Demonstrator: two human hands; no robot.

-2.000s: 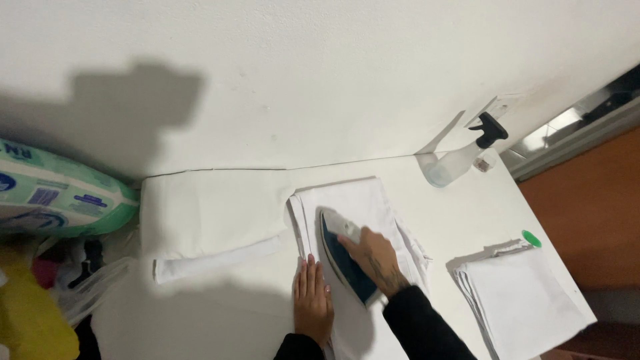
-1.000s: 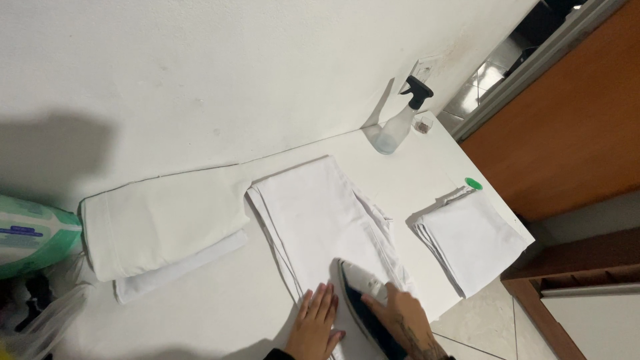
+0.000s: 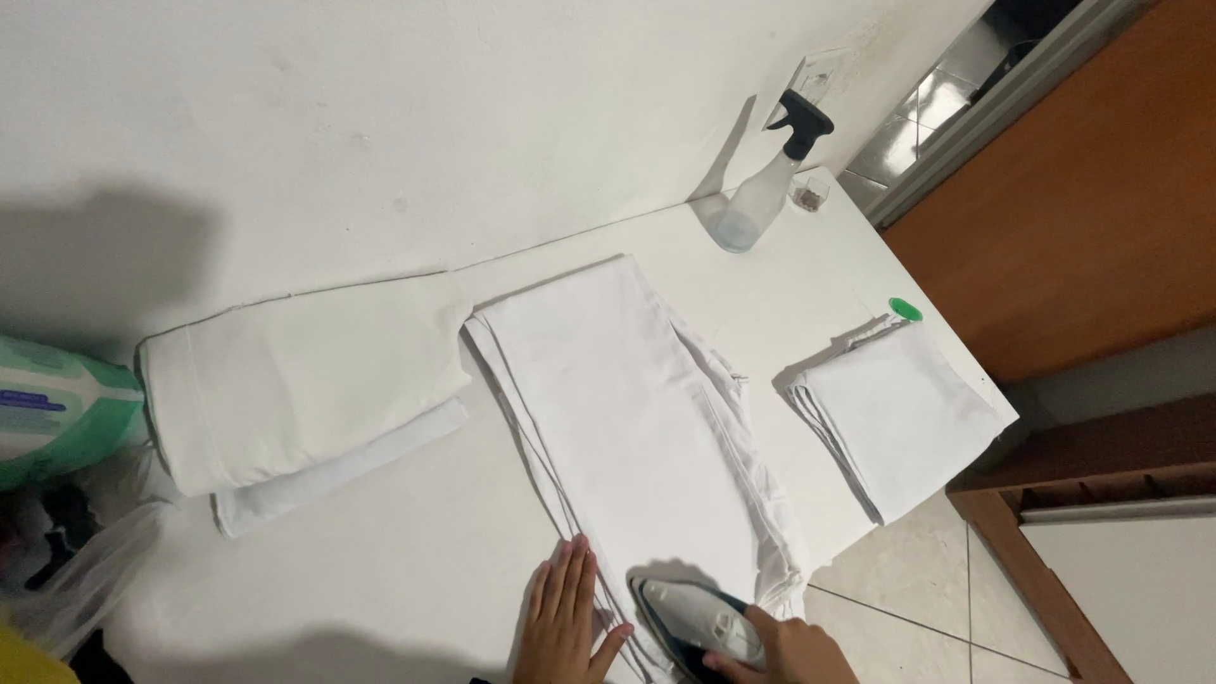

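Observation:
White folded trousers or similar garment (image 3: 617, 399) lie lengthwise on the white table (image 3: 380, 570). My right hand (image 3: 793, 651) grips a clothes iron (image 3: 698, 617), whose soleplate rests on the cloth near the bottom of the view. Just left of the iron, my left hand (image 3: 565, 617) lies flat with fingers together and thumb out, pressing the garment's left edge and holding nothing. At the right is a folded white cloth (image 3: 902, 418). Another folded off-white cloth (image 3: 304, 380) is on the left, over a thinner white cloth (image 3: 342, 465).
A spray bottle (image 3: 760, 204) with a black trigger stands against the wall, beside a small clear container (image 3: 809, 193). A green oval object (image 3: 905, 310) lies near the table's right edge. At the left are a green and white package (image 3: 66, 408) and a clear plastic bag (image 3: 104, 560).
The iron in my right hand has moved down the garment, toward its near end. My left hand has also shifted down along its edge. The view has swung to the right.

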